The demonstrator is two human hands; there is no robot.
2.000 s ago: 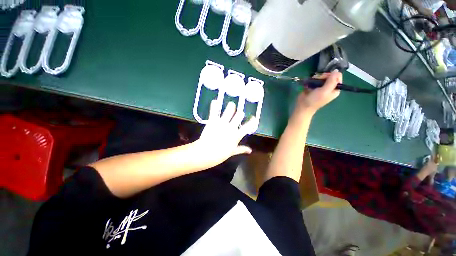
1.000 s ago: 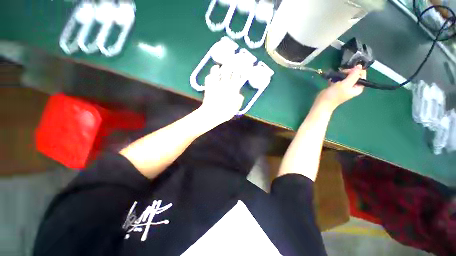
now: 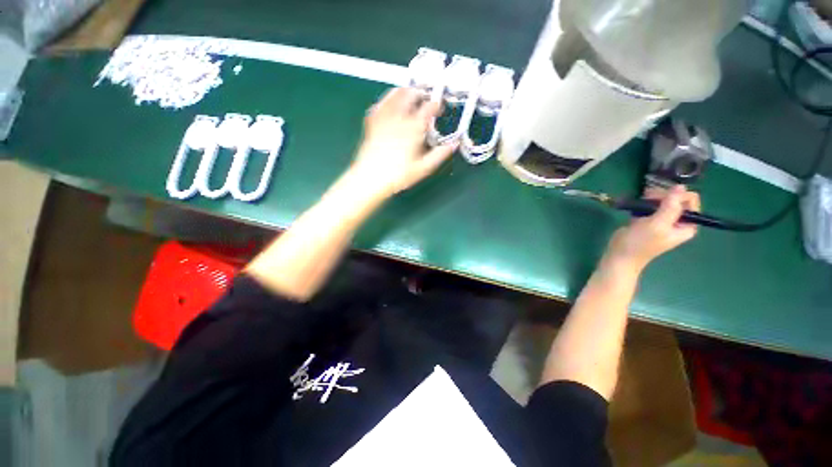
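Note:
My left hand (image 3: 397, 141) is at the left side of a row of three white looped housings (image 3: 462, 100) beside the duct. Its fingers overlap the leftmost one; whether they grip it cannot be told. The housings seem to lie in a stack. My right hand (image 3: 659, 228) holds the black soldering iron (image 3: 639, 209), its thin metal tip pointing left below the duct opening. Another three housings (image 3: 228, 157) lie side by side at the left of the green bench (image 3: 365, 219).
The off-white duct (image 3: 584, 109) hangs over the bench right of centre. The dark iron stand (image 3: 678, 155) is behind my right hand. Small white parts (image 3: 169, 73) lie heaped at the upper left. A red stool (image 3: 182, 292) is under the bench. White pieces (image 3: 818, 219) are at the right edge.
My left hand has moved from the housings near the bench's front edge to the row beside the duct. That front spot now shows bare bench. The view has shifted left, showing the heap of small parts.

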